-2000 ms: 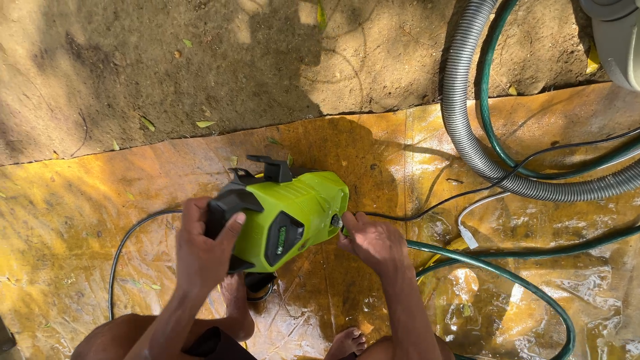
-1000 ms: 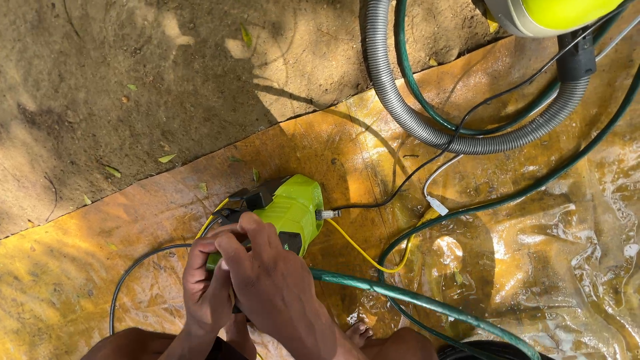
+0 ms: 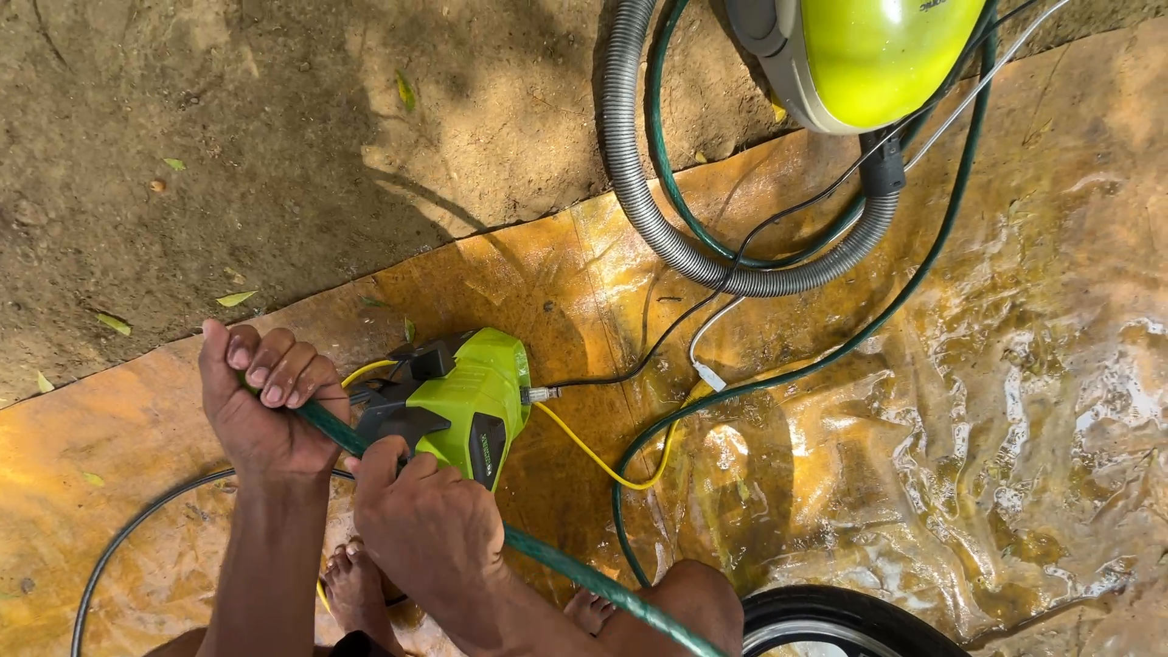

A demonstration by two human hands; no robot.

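Note:
Both fists are closed around a green garden hose [image 3: 584, 573], which runs from the lower right up to my left hand. My left hand [image 3: 272, 401] grips its upper end, the palm side turned up; the tip is hidden in the fingers. Lower and to the right, my right hand [image 3: 424, 506] holds the hose, back of the hand up. Just beyond the hands a green and black pressure washer [image 3: 470, 388] lies on the orange plastic sheet [image 3: 511, 283]. A black cable or thin hose [image 3: 602, 379] meets the metal fitting [image 3: 540, 394] on its right end.
A lime-green vacuum cleaner [image 3: 881, 64] with a grey corrugated hose [image 3: 630, 164] stands at the top right. A yellow cord [image 3: 598, 459], a white connector [image 3: 708, 376] and more green hose loop over the sheet. A black-tyred wheel [image 3: 839, 607] is at the bottom edge. Bare soil [image 3: 228, 164] borders the sheet.
Two seconds ago my hands were on the pressure washer; now both hold the green hose in front of it. The view has shifted, bringing the vacuum cleaner and the wheel further into sight.

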